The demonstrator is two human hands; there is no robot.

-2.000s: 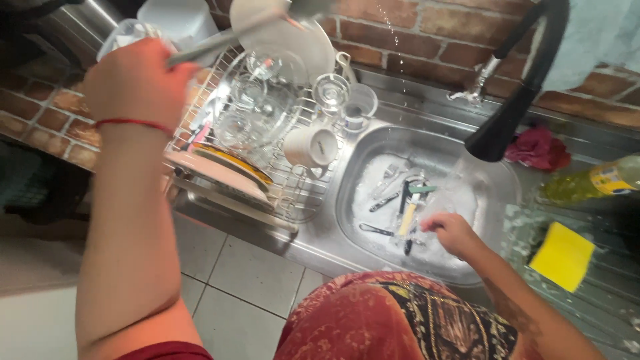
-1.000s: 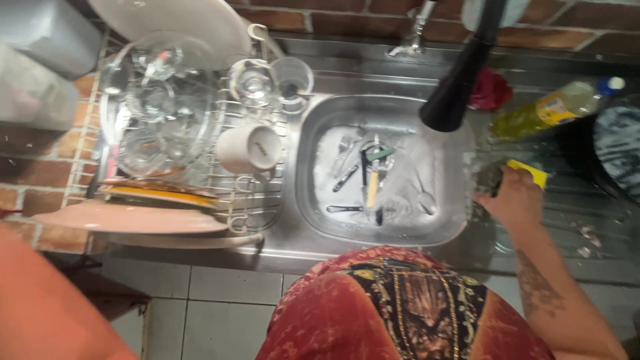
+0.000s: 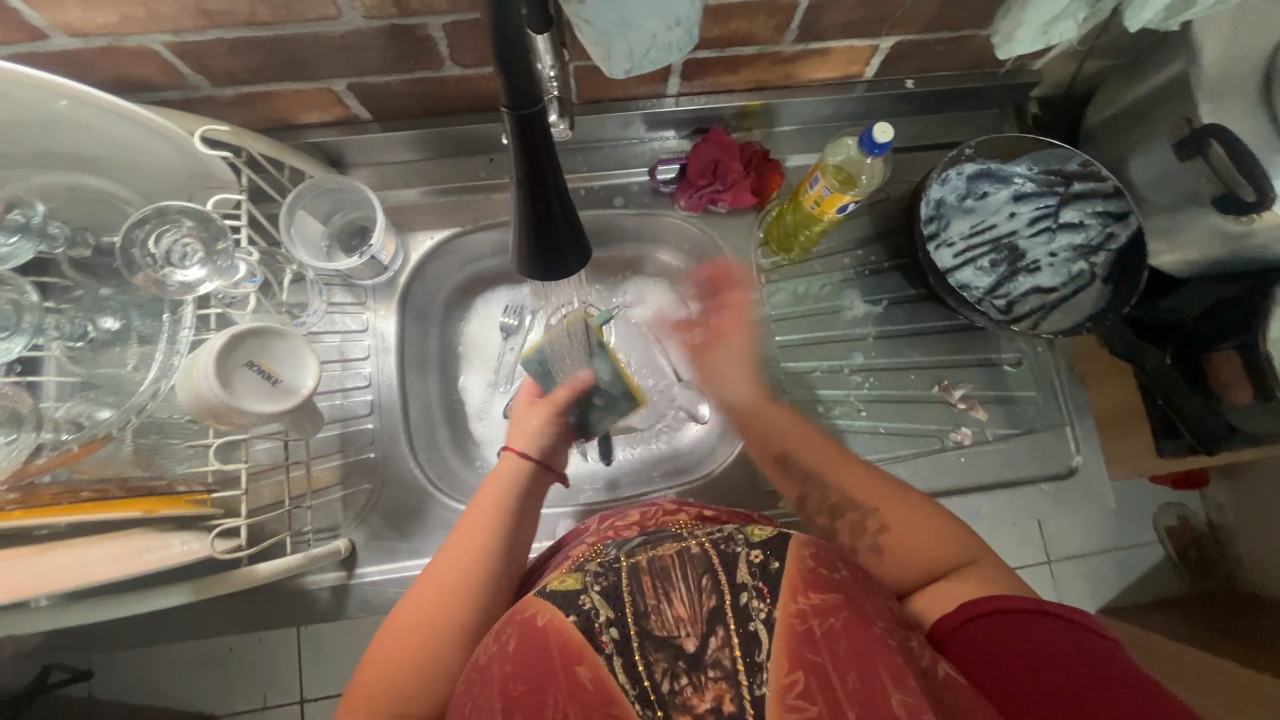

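Observation:
Over the steel sink basin (image 3: 430,400), my left hand (image 3: 545,415) grips a scouring sponge (image 3: 590,385) with a dark green face and yellow edge. Water from the black faucet head (image 3: 547,220) runs onto it. My right hand (image 3: 720,325) is blurred above the basin's right side; its fingers look spread, and nothing shows in it. Beneath the hands lie a fork (image 3: 510,320), a spoon (image 3: 692,402) and other cutlery in suds, partly covered by the sponge.
At left a wire dish rack (image 3: 290,490) holds a white mug (image 3: 250,375), glassware and plates. A plastic cup (image 3: 340,225) stands near it. Right of the basin are a crumpled magenta cloth (image 3: 728,170), a bottle of yellow-green liquid (image 3: 828,190), a soapy frying pan (image 3: 1030,235) and a large metal pot (image 3: 1180,130).
The sponge was by my right hand on the drainboard; now my left hand holds it under the running water. My right hand has moved from the drainboard to above the basin. The view has shifted.

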